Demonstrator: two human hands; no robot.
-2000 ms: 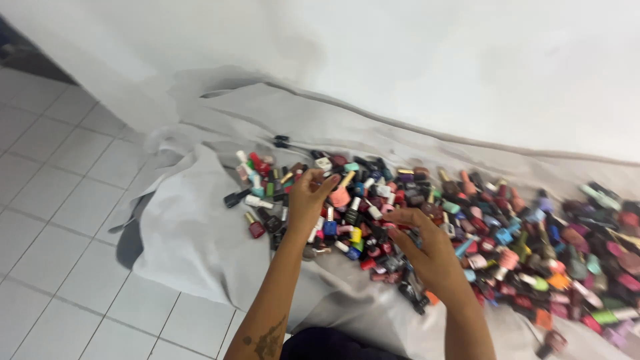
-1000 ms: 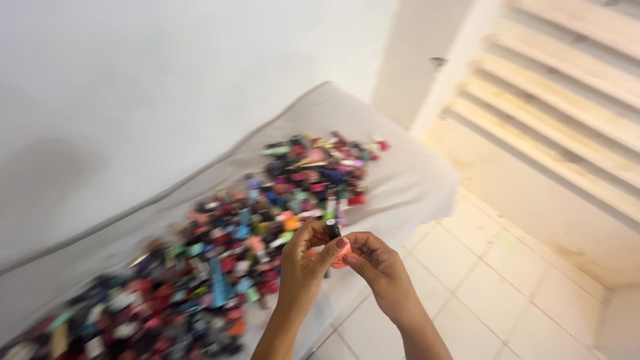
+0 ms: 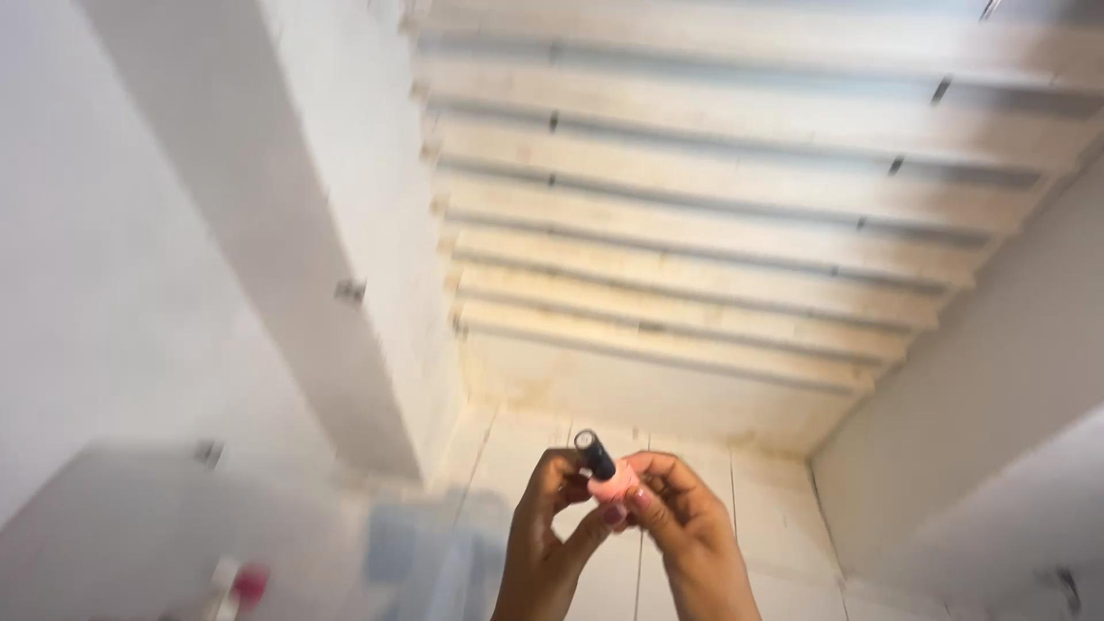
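Note:
A small nail polish bottle (image 3: 611, 487), pink-coral with a black cap, is held up at the bottom centre, its cap tilted up and to the left. My left hand (image 3: 556, 517) grips it from the left, fingers behind and thumb in front. My right hand (image 3: 681, 513) grips the same bottle from the right, thumb against its front. The two thumbs nearly meet at the base of the bottle.
Ahead are wide pale slats (image 3: 673, 250) with dark gaps, between a white wall (image 3: 129, 259) and a grey wall (image 3: 966, 448). White floor tiles (image 3: 595, 569) lie beneath my hands. A blurred pink and white object (image 3: 250, 585) is at lower left.
The view has swung right, away from the pile of nail polish bottles. Two seconds ago my hands were apart over that pile; now both hold one bottle.

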